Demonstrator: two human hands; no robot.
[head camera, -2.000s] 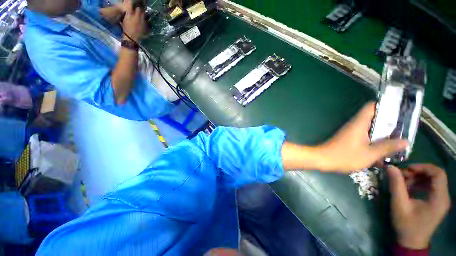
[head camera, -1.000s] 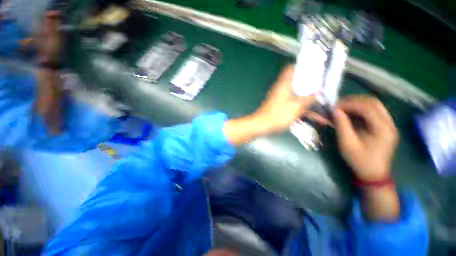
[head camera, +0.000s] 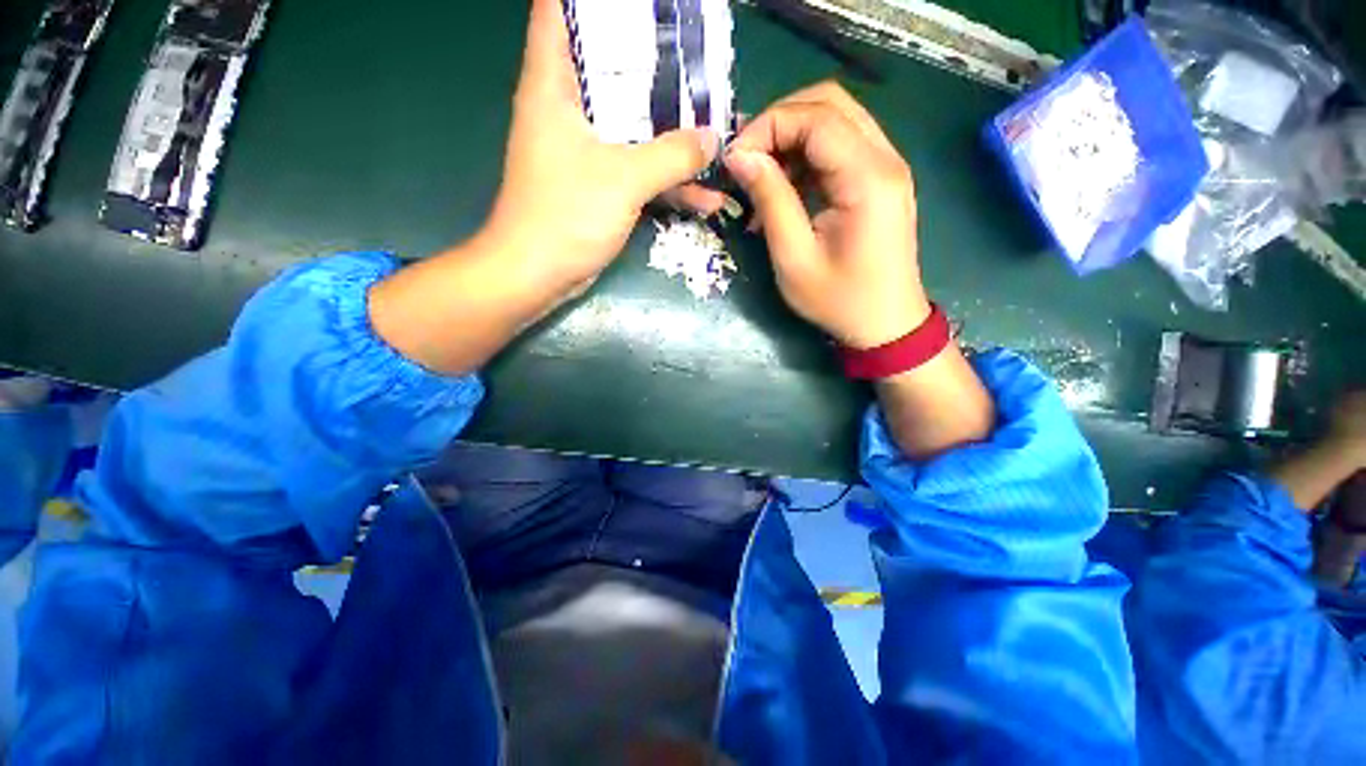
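My left hand (head camera: 577, 187) is bare and holds a phone mid-frame assembly (head camera: 637, 68) upright by its lower end. The unit is white with black strips, and its top is cut off by the upper picture edge. My right hand (head camera: 847, 225), bare with a red wristband, has thumb and forefinger pinched at the unit's bottom corner. Whether a small part is between these fingertips cannot be made out. A loose pile of small white parts (head camera: 691, 258) lies on the green bench mat (head camera: 599, 374) just below my hands.
Two waiting phone units (head camera: 177, 120) lie at upper left. A blue bin (head camera: 1176, 142) filled with white pieces stands at upper right, beside clear plastic bags (head camera: 1258, 90). A whitish rail (head camera: 929, 33) runs behind. A shiny metal roll (head camera: 1251, 386) and a person's blue sleeve are at right.
The view has swung to the right; the waiting units now show at far left, and the blue bin, bags and roll have come fully into view. Both hands remain at the unit's bottom end.
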